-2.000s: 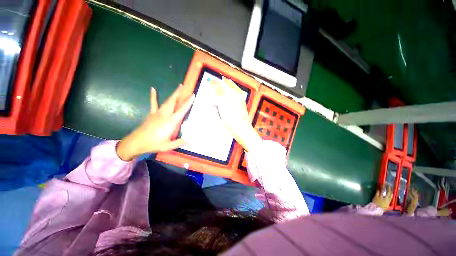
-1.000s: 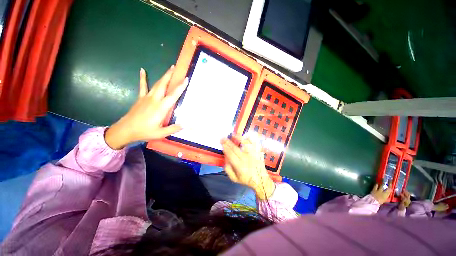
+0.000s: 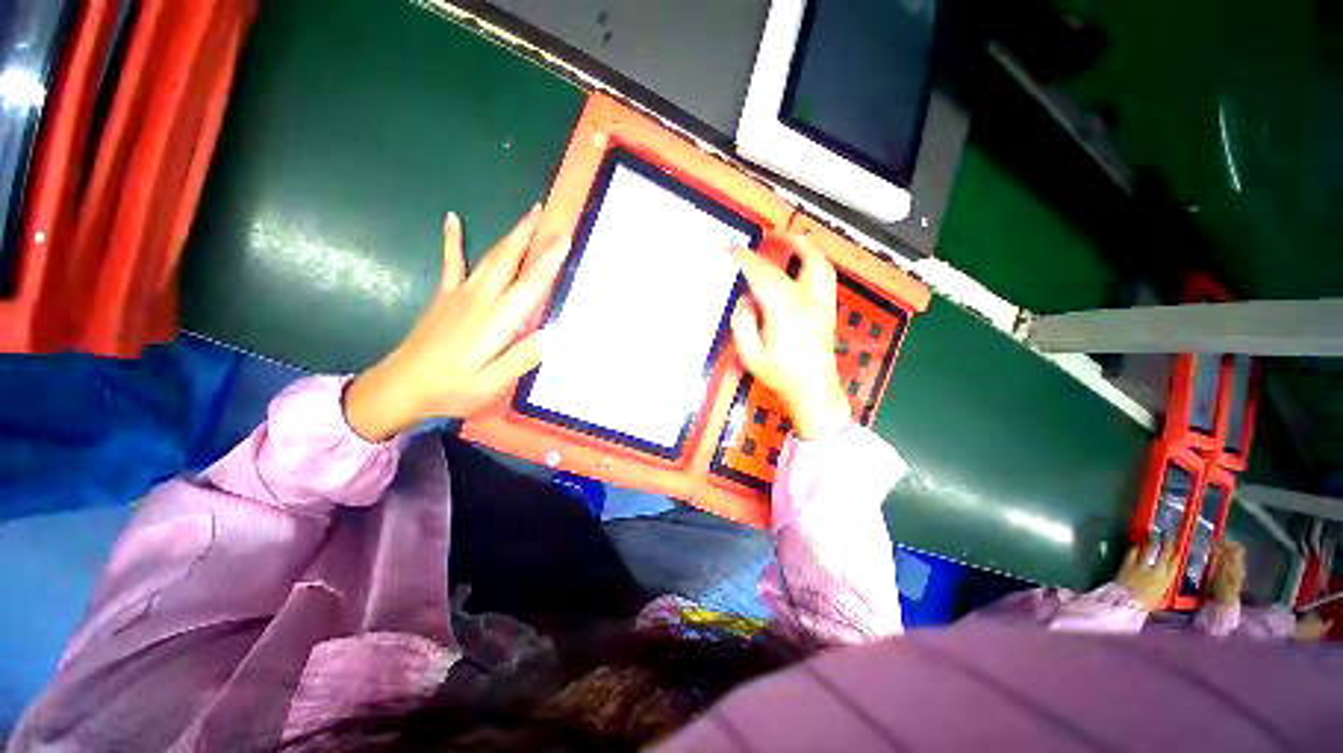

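A tablet in an orange frame (image 3: 633, 309) lies on the green bench with a blank white screen. A second orange-framed tablet (image 3: 759, 428) lies against its right side, its orange screen showing a grid of dark squares. My left hand (image 3: 460, 336) is spread over the left edge of the white-screen tablet, fingers apart, holding nothing. My right hand (image 3: 791, 331) is over the right edge of that tablet, fingertips at the screen's upper right. It holds nothing and partly hides the second tablet.
Orange-framed tablets (image 3: 140, 191) are stacked at the left of the green bench (image 3: 346, 221). A white-framed tablet (image 3: 840, 111) lies on the grey strip (image 3: 663, 52) beyond. A metal bar (image 3: 1178, 331) crosses at right. Another person's hands (image 3: 1149, 571) are at more orange-framed tablets (image 3: 1178, 508).
My right hand has moved from the bottom right of the white screen up to its upper right edge. My left hand stays at the left edge. The view has shifted slightly.
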